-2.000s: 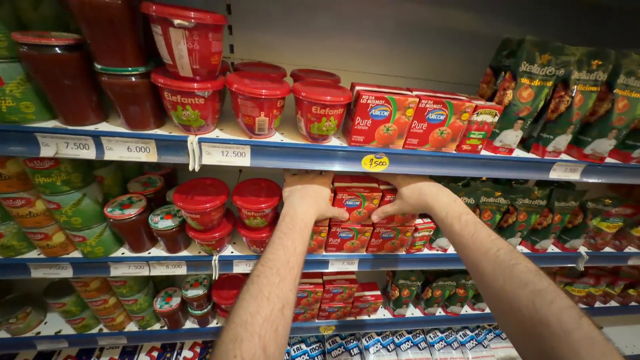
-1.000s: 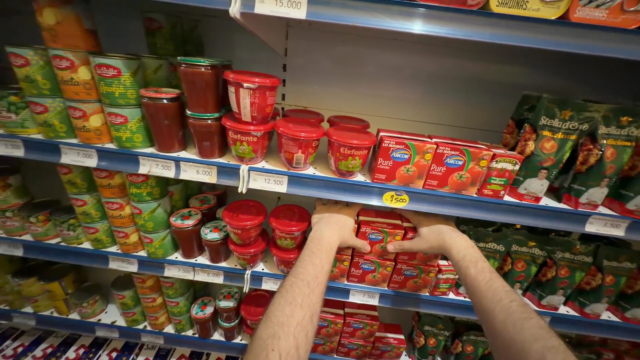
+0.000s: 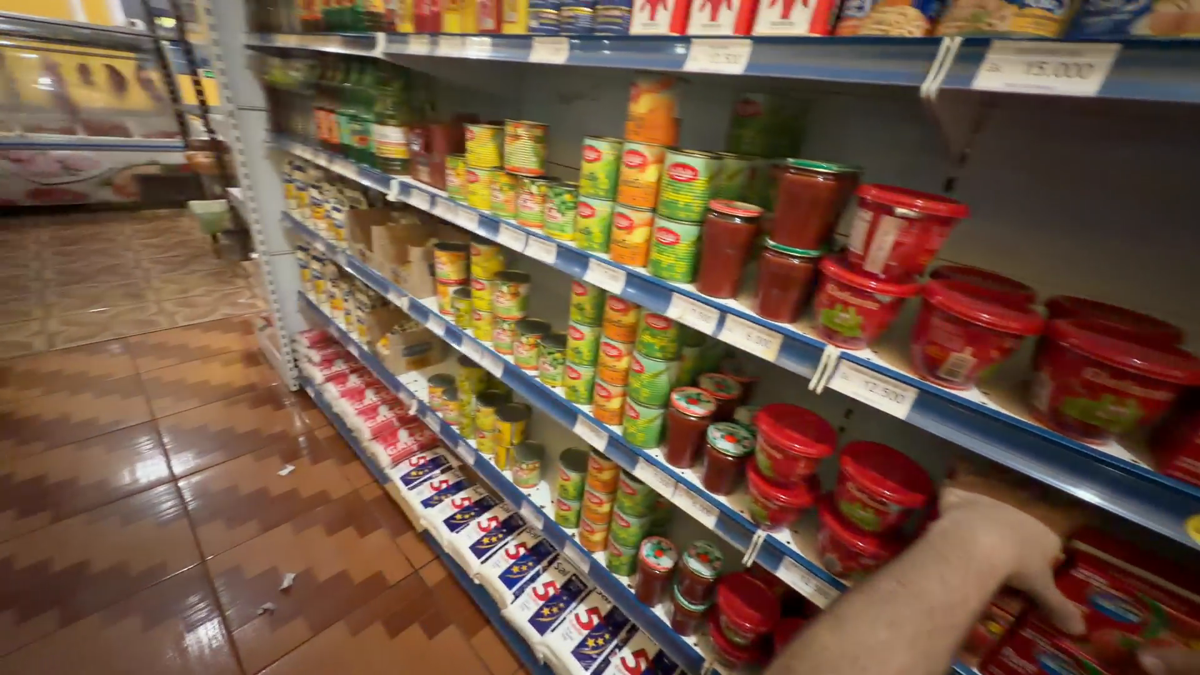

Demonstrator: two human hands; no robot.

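Observation:
At the lower right, my left hand [image 3: 1008,544] is around the left side of the stacked red tomato purée cartons [image 3: 1111,600] on the middle shelf, its thumb on their front and its fingers hidden behind. A blurred bit of skin in the bottom right corner looks like part of my right hand [image 3: 1167,656]; its grip is unclear. Lidded red plastic tubs [image 3: 881,483] stand stacked just left of my left hand. Overhead, the shelf edge [image 3: 994,422] carries more red tubs [image 3: 975,323].
Glass jars of red sauce [image 3: 689,427] and green and orange cans [image 3: 652,370] line the shelves leftward. White and blue salt packs [image 3: 534,562] lie on the bottom shelf. A metal shelf upright [image 3: 248,187] stands by the brown tiled floor [image 3: 122,450], with small scraps on it.
The view has swung far to the left, bringing the floor and shelf end into sight. My left hand remains at the cartons; my right hand is now mostly out of frame.

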